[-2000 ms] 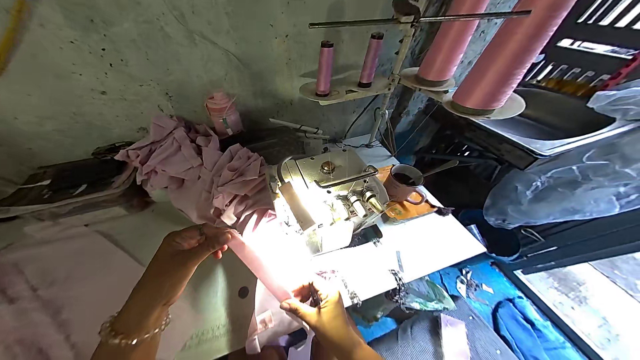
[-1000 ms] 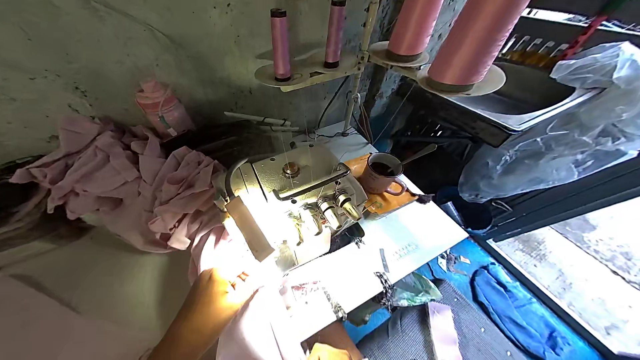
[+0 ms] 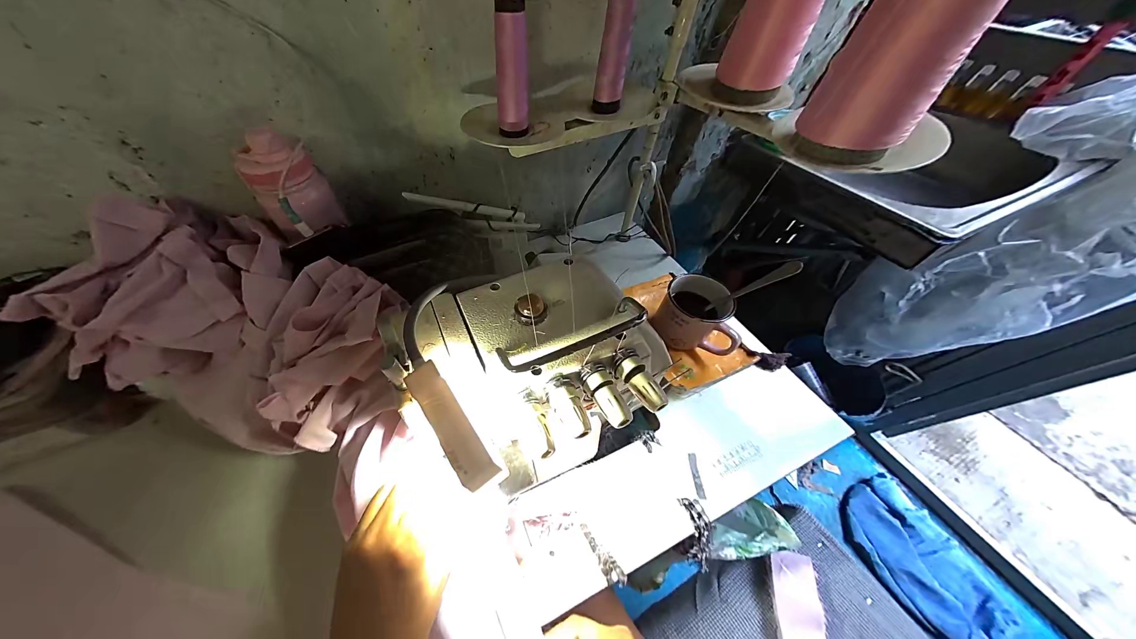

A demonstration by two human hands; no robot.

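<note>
An overlock sewing machine [image 3: 541, 328] stands on a white table, with threads running down to it. Bunched pink fabric [image 3: 311, 355] lies to its left and runs down to the front of the machine in strong glare. My left hand [image 3: 395, 532] rests on this fabric just below the machine's left front; its fingertips are lost in the bright light, so its hold is unclear. At the bottom edge, partly below the table's front edge, shows a small part of my right hand [image 3: 590, 619]; its fingers and what they touch cannot be made out.
A mug of dark liquid [image 3: 697, 311] with a spoon sits right of the machine on an orange cloth. Pink thread cones [image 3: 887, 80] stand on a rack above. A pink bottle [image 3: 293, 186] is by the wall. A metal sink [image 3: 958, 169] and plastic sheeting [image 3: 994, 257] are at right.
The view has shifted. Two seconds ago both hands held a pink strip out in front of the machine; now my left hand is beside the machine's front and my right hand is mostly out of view.
</note>
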